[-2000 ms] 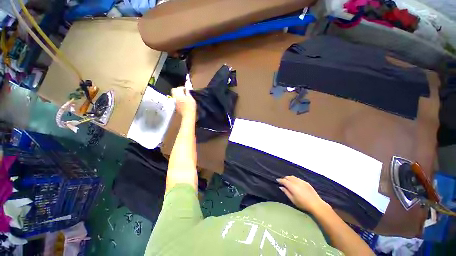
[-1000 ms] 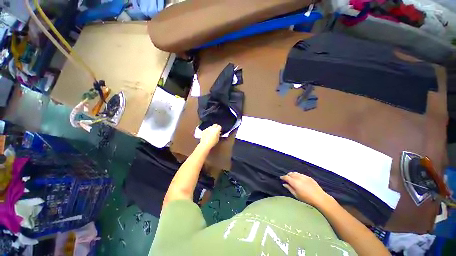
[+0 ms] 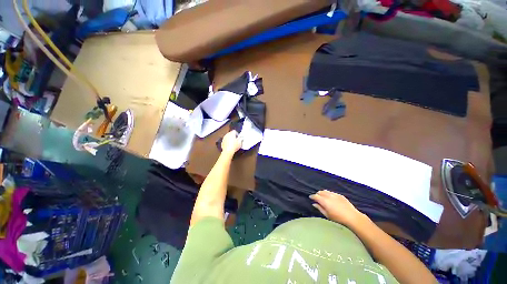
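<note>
A black garment panel (image 3: 294, 180) lies along the near side of the brown table, with a long white interlining strip (image 3: 344, 161) along its far edge. My right hand (image 3: 333, 206) rests on the black panel with its fingers on the cloth. My left hand (image 3: 232, 142) is at the near edge of the crumpled pile of black cut pieces (image 3: 255, 110) and has hold of cloth there; its fingertips are partly hidden. White pieces (image 3: 218, 107) show in the pile and spread to its left.
A steam iron (image 3: 461, 186) stands at the table's right end. Black finished panels (image 3: 389, 77) and small grey pieces (image 3: 333, 106) lie beyond the strip. A brown padded board (image 3: 239, 25) is at the back. A second iron (image 3: 120, 128) sits on the tan table (image 3: 125, 66) at left.
My left hand moved from the pile's far left side to its near edge. White pieces in the pile are now turned up and spread leftward. My right hand has stayed on the panel.
</note>
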